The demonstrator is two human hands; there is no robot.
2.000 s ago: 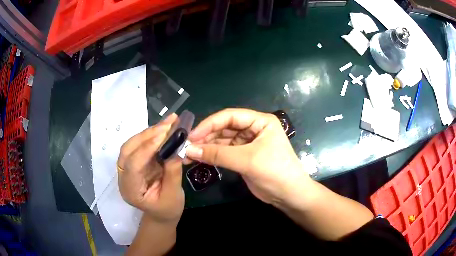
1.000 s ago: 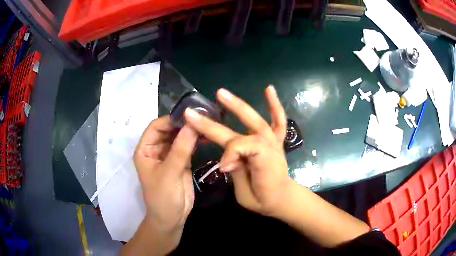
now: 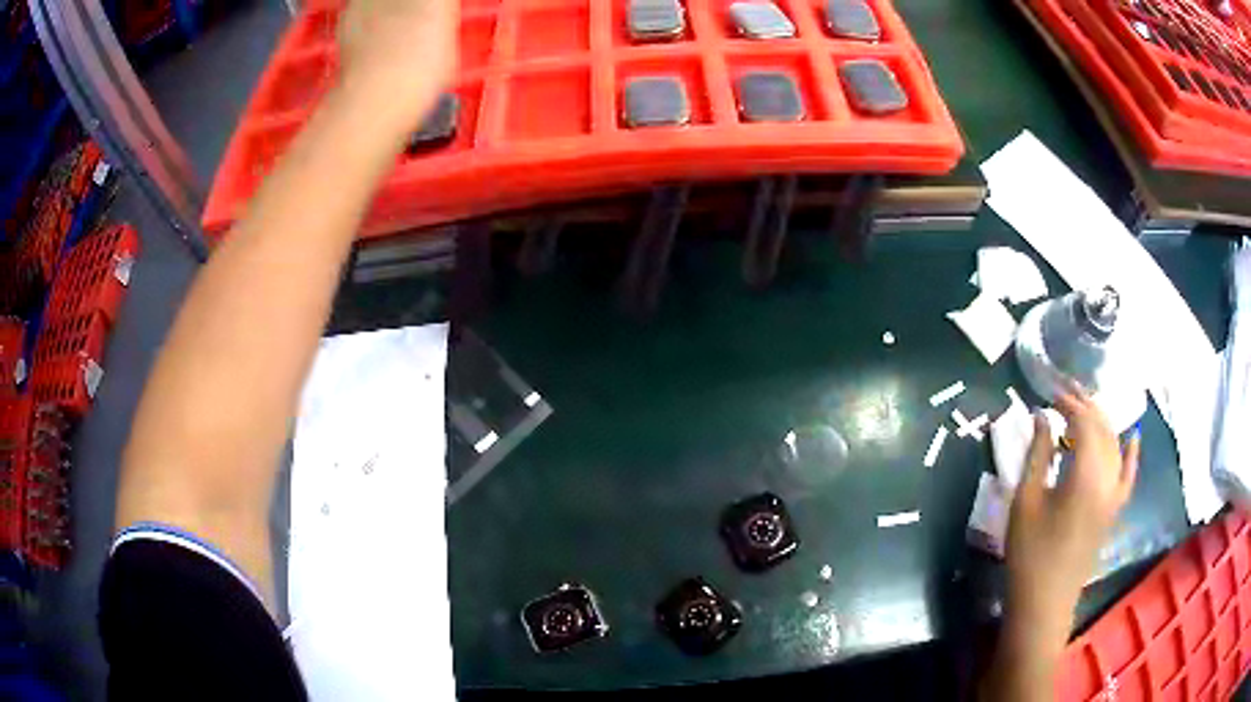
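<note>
Three dark watch bodies lie back up on the green mat: one at lower left (image 3: 563, 621), one in the middle (image 3: 697, 614) and one above it to the right (image 3: 759, 532). My left hand (image 3: 398, 48) reaches over the raised red tray (image 3: 590, 162), cut off by the top edge; its fingers are not visible. Several grey-faced watches sit in the tray's pockets, one (image 3: 436, 121) just below my left hand. My right hand (image 3: 1073, 480) has thumb and fingers around a white wipe (image 3: 1013, 446) beside the pump bottle (image 3: 1063, 340); its grip is unclear.
A long white sheet (image 3: 368, 507) lies at left over a clear film (image 3: 501, 412). White slivers (image 3: 899, 520) and scraps (image 3: 985, 327) lie left of the bottle. An empty red tray (image 3: 1166, 617) is at lower right; another red tray (image 3: 1166, 82) stands at upper right.
The view has tilted up. My hands have parted from the watch they held; left went to the raised tray, right to the wipe. Three watches now show on the mat, up from two.
</note>
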